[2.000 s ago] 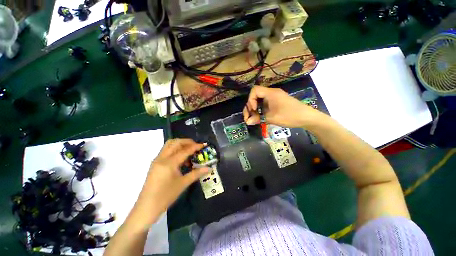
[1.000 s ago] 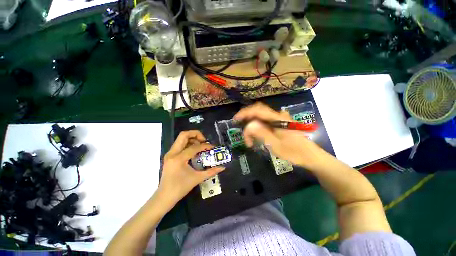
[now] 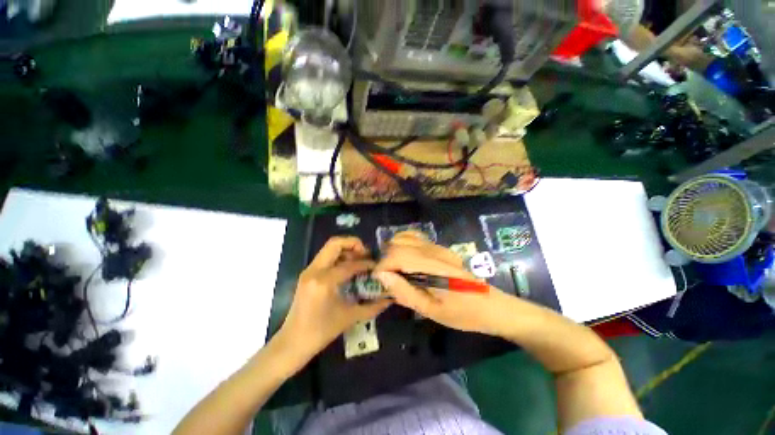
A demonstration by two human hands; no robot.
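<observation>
My left hand (image 3: 327,285) holds an open-housed power adapter (image 3: 367,287) above the left test socket (image 3: 361,338) on the black test board (image 3: 408,361). The adapter is partly covered by my fingers and blurred. My right hand (image 3: 425,276) touches or nearly touches the adapter with its fingertips. It also holds a red and black pen-like probe (image 3: 463,285), whose red end points right, over my wrist. Whether the probe's dark end touches anything cannot be told. A white socket plug adapter (image 3: 482,264) shows right of my right hand.
An adapter pile (image 3: 59,340) lies on the left white sheet (image 3: 212,255). Instruments (image 3: 425,119), a glass bulb (image 3: 314,81) and leads with a red connector (image 3: 387,163) stand behind the board. A white sheet (image 3: 595,246) and a fan (image 3: 707,218) are at right. A person's arm (image 3: 680,51) shows at upper right.
My right hand has moved left to the adapter, bringing the probe along with it. My left hand still holds the adapter. The view has shifted, showing more at upper right.
</observation>
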